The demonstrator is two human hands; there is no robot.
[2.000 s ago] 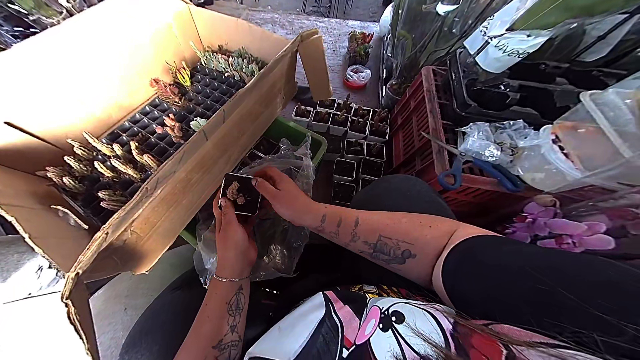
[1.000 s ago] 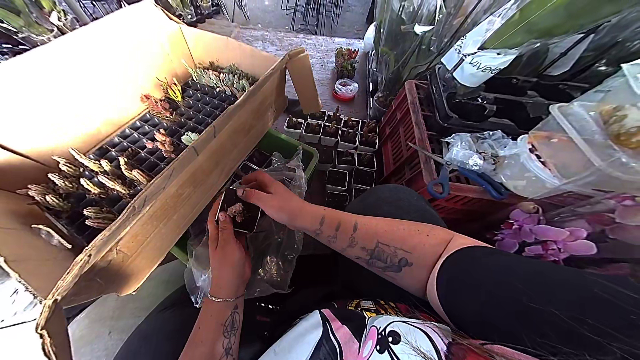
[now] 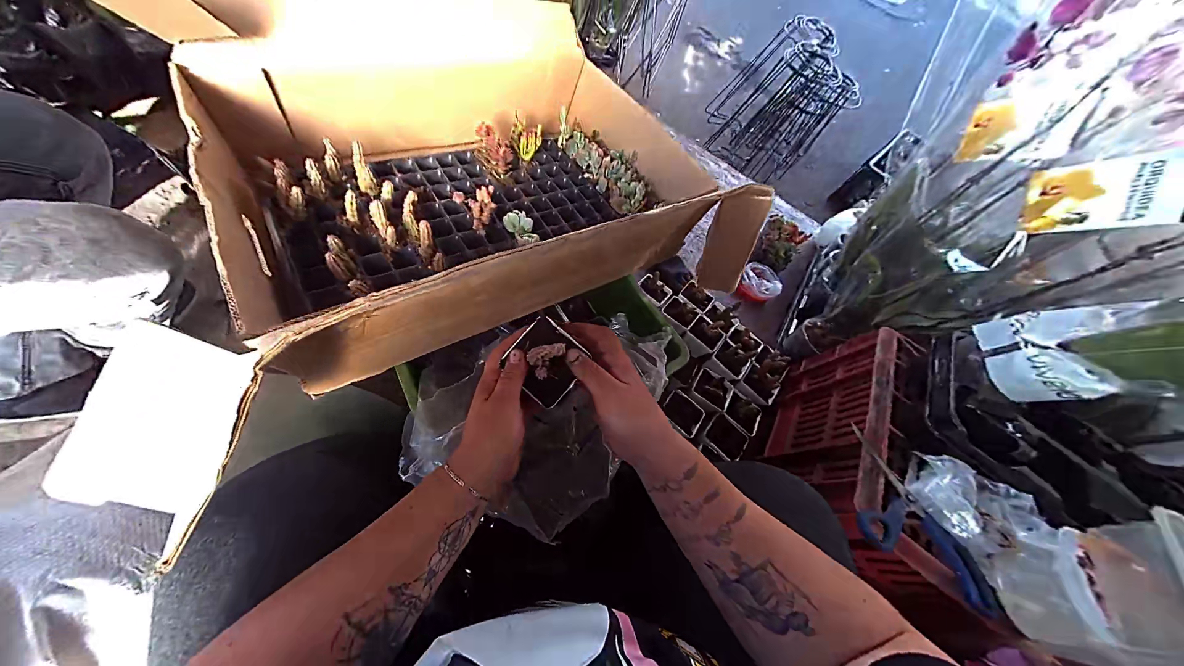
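Observation:
Between both hands I hold a small square plant pot (image 3: 548,384) with a pale pinkish succulent (image 3: 546,356) in dark soil. My left hand (image 3: 499,398) grips its left side, thumb at the rim, and my right hand (image 3: 615,384) grips its right side, thumb on the rim near the plant. Beneath the pot, a clear plastic bag (image 3: 555,476) lies over a green tray (image 3: 629,296). Just beyond, a cardboard box (image 3: 499,287) holds a black cell tray (image 3: 444,176) with small cacti (image 3: 379,217) and succulents (image 3: 610,171) in some cells.
Right of the green tray stand several small square pots of soil (image 3: 721,351). A red plastic crate (image 3: 832,398) is beside them, with blue-handled scissors (image 3: 953,555) and plastic bags (image 3: 962,499) on its near side. A small red-and-white tub (image 3: 758,282) sits behind the pots. Wrapped orchids are at right.
The view has swung noticeably. Both hands stay on the pot; my right hand, over its top edge a second ago, now holds its right side.

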